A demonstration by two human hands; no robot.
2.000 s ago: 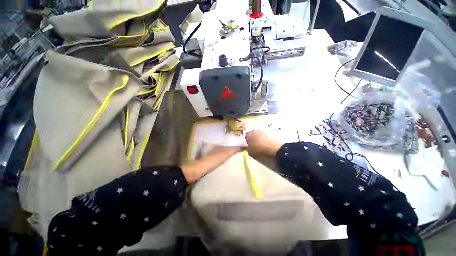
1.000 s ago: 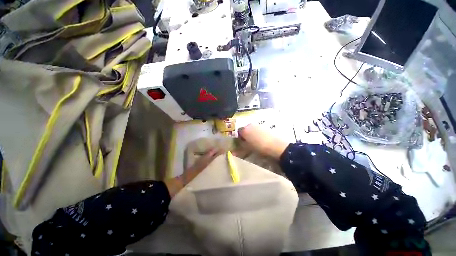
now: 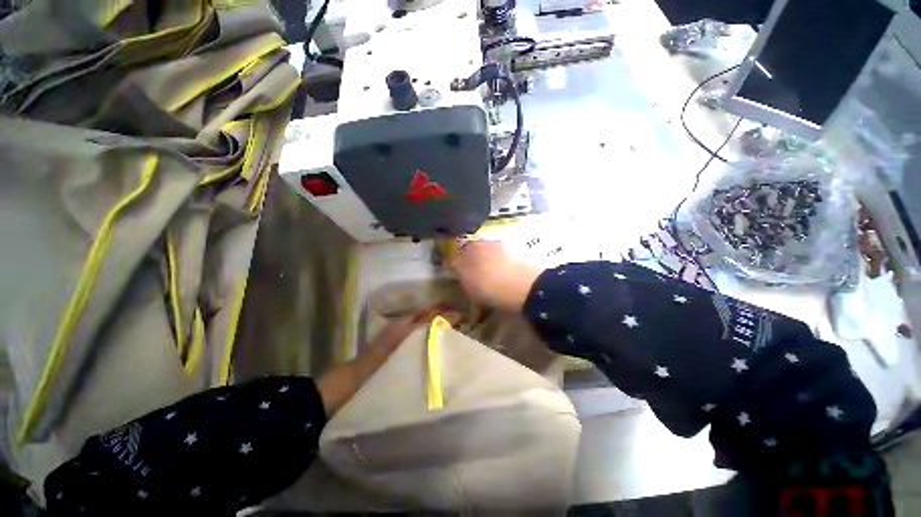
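Observation:
A beige bag body (image 3: 495, 424) with a yellow strip (image 3: 435, 369) lies in front of the machine, its peak just below the head. My left hand (image 3: 409, 328) is at the bag's upper left edge, its fingers partly hidden by the cloth. My right hand (image 3: 483, 271) is beside the small brassy clamp (image 3: 446, 248) under the machine head (image 3: 414, 177). Its fingertips are blurred, and what they touch cannot be told.
A pile of beige pieces with yellow edges (image 3: 121, 212) is at the left. Small dark fittings (image 3: 667, 252) lie loose right of the head, beside a clear hardware bag (image 3: 768, 217). A control screen (image 3: 813, 61) and its cable stand at the upper right.
The view has shifted, with the machine now further left than two seconds ago. My right hand has moved left to the clamp. The bag's peak has moved left and lower.

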